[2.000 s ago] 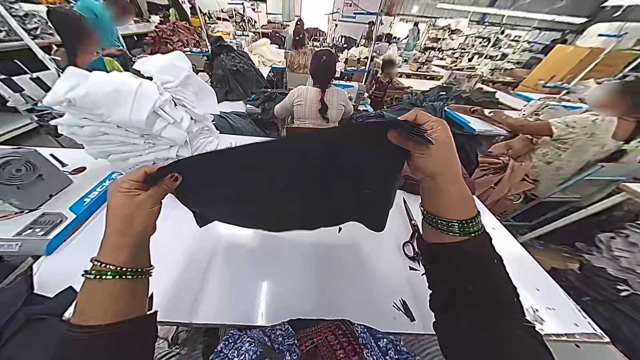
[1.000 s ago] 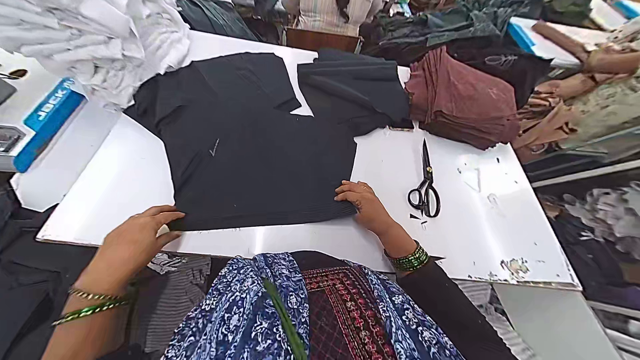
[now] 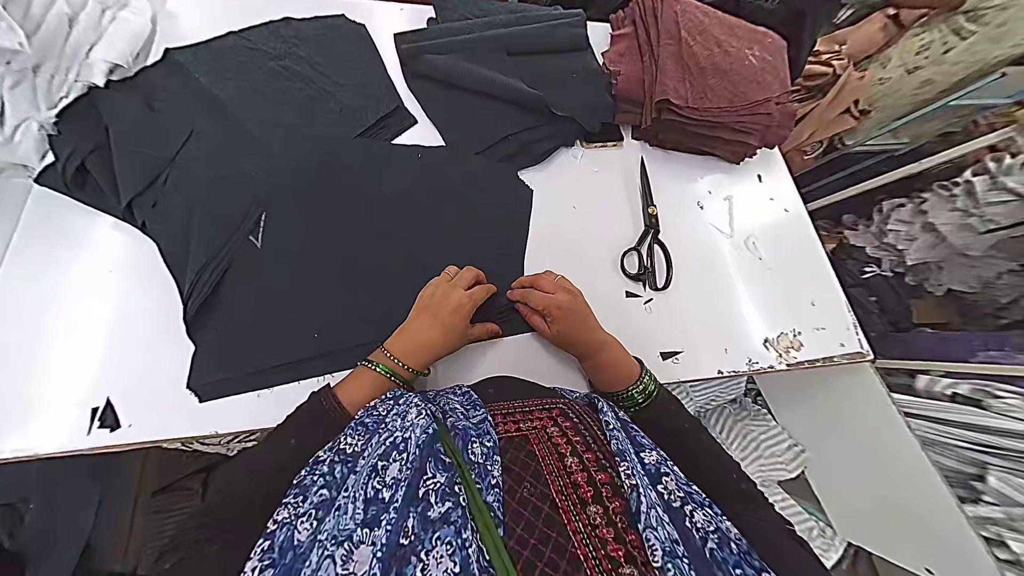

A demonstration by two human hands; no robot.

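Note:
A layered stack of dark, nearly black fabric pieces [image 3: 344,232] lies spread over the white table [image 3: 88,320], with a small chalk mark on its left part. Near the stack's lower right corner, my left hand [image 3: 452,312] rests on the cloth with bent fingers. My right hand [image 3: 560,312] pinches the edge of the same corner, its fingertips almost meeting those of the left. Black-handled fabric shears [image 3: 652,232] lie on the table to the right of the cloth, touched by neither hand.
Maroon folded fabric [image 3: 704,76] is piled at the back right, and white fabric [image 3: 72,64] at the back left. Small dark scraps [image 3: 106,416] lie near the front edge; another [image 3: 670,355] is below the shears. Grey and white cloth [image 3: 952,248] fills the space beyond the right edge.
The dark fabric, held up two seconds ago, now lies on the table. Since one second ago my left hand has moved right along its front edge to the corner by my right hand.

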